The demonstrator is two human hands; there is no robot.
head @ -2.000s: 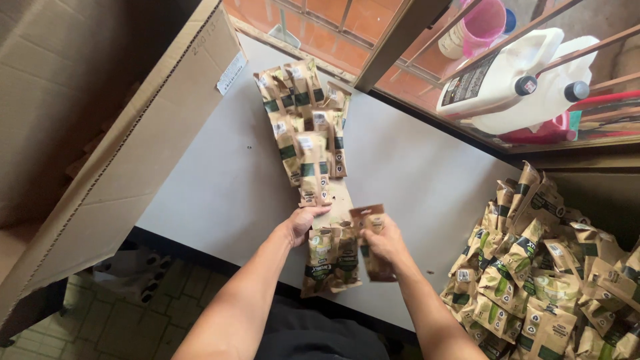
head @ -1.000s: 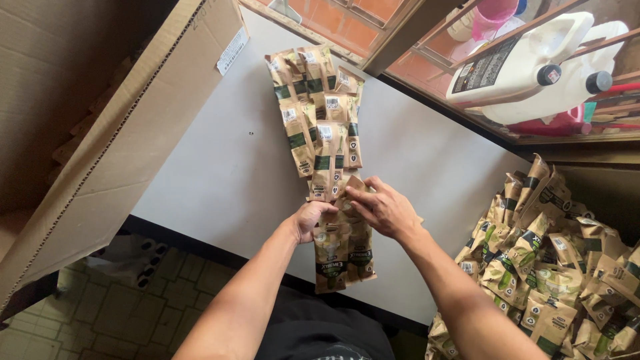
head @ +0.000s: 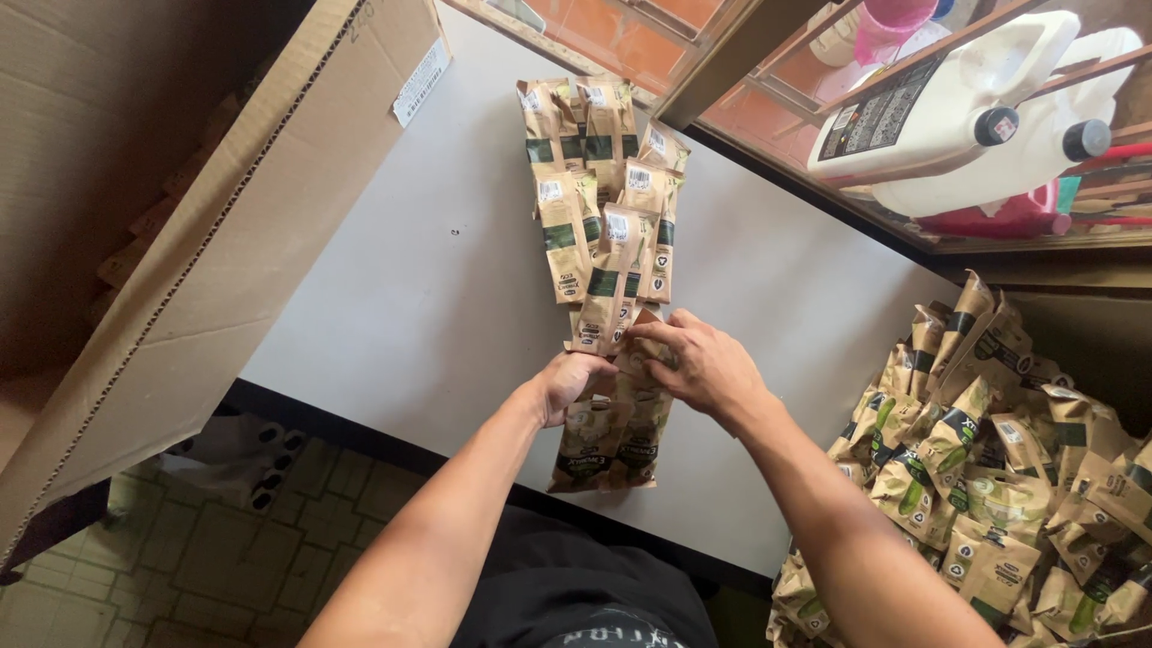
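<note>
Several brown paper-look packets with green bands [head: 560, 236] lie overlapped in a column on a pale grey tabletop [head: 396, 279]. At the column's near part, my left hand [head: 571, 380] grips the lower end of a top packet [head: 614, 279], thumb on it. My right hand [head: 702, 360] is just to the right, fingers bent over a packet [head: 641, 346] partly under that top one; the fingers hide much of it. Below both hands, more packets [head: 589, 445] lie face up side by side, reaching the table's near edge.
A large open cardboard box [head: 207, 207] stands at the left, with packets in its shadow. A heap of similar packets [head: 999, 504] fills the lower right. Behind a barred window frame [head: 810, 189] are white plastic jugs [head: 936, 108]. Patterned floor tiles [head: 225, 558] show lower left.
Two seconds ago my right hand held a packet apart, right of the column; it has moved left and up to the column beside my left hand. My left hand stays at the column.
</note>
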